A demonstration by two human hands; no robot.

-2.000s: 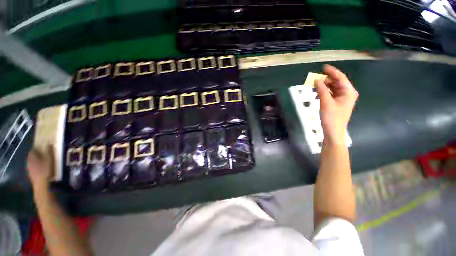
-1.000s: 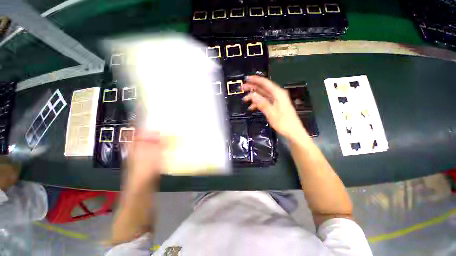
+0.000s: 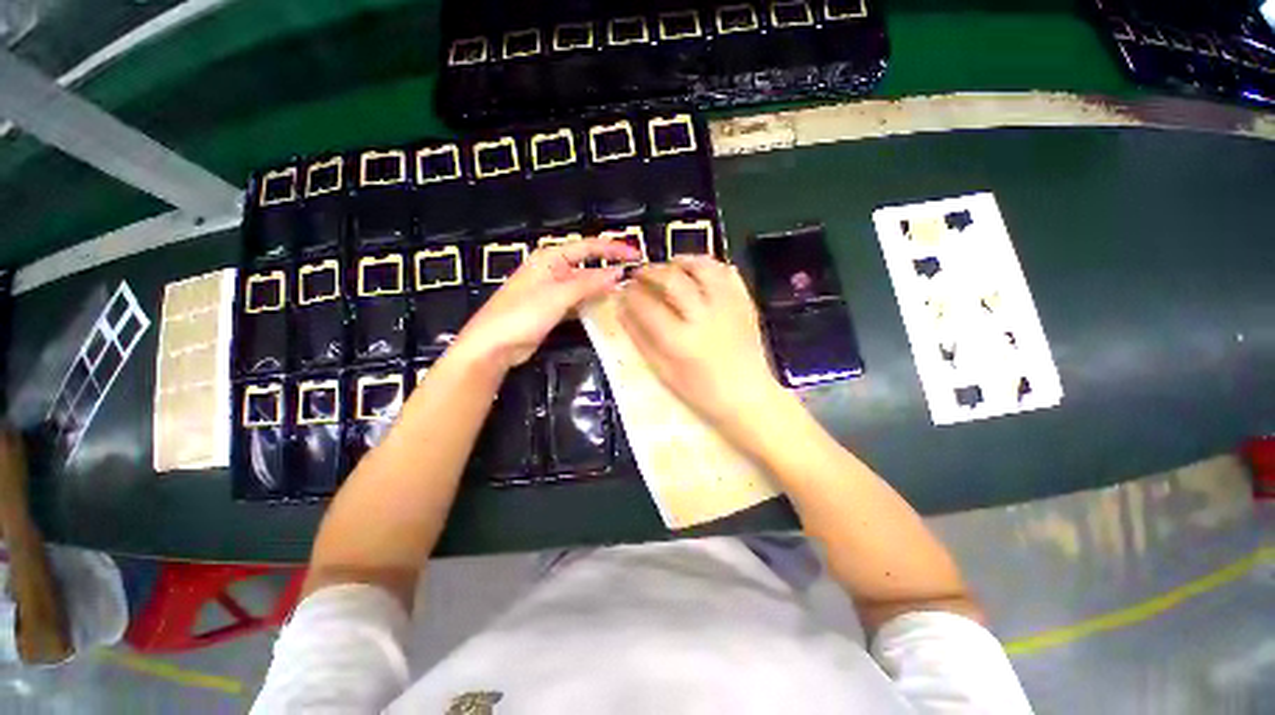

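Note:
A cream sticker sheet (image 3: 685,461) lies slanted over the lower right of the black blister tray (image 3: 469,342). My left hand (image 3: 552,286) reaches in from the left, its fingertips at the sheet's top end. My right hand (image 3: 692,335) lies over the sheet's upper part, fingers bent, its fingertips beside the left ones at the top edge. The fingers hide how the top edge is held and whether a piece is lifted. Black parts with thin yellow borders sit in rows in the tray.
A used liner with dark notched shapes (image 3: 972,314) lies right of a glossy black slab (image 3: 804,307). A stack of cream sheets (image 3: 193,370) and a white skeleton sheet (image 3: 98,363) lie left. More trays (image 3: 657,63) are behind. Another person's arm (image 3: 31,559) shows far left.
The sheet, first swung in a blur over the tray by my left hand, now rests slanted at its lower right. My hands have come together at its top end. The cream piece at my right fingers is gone from view.

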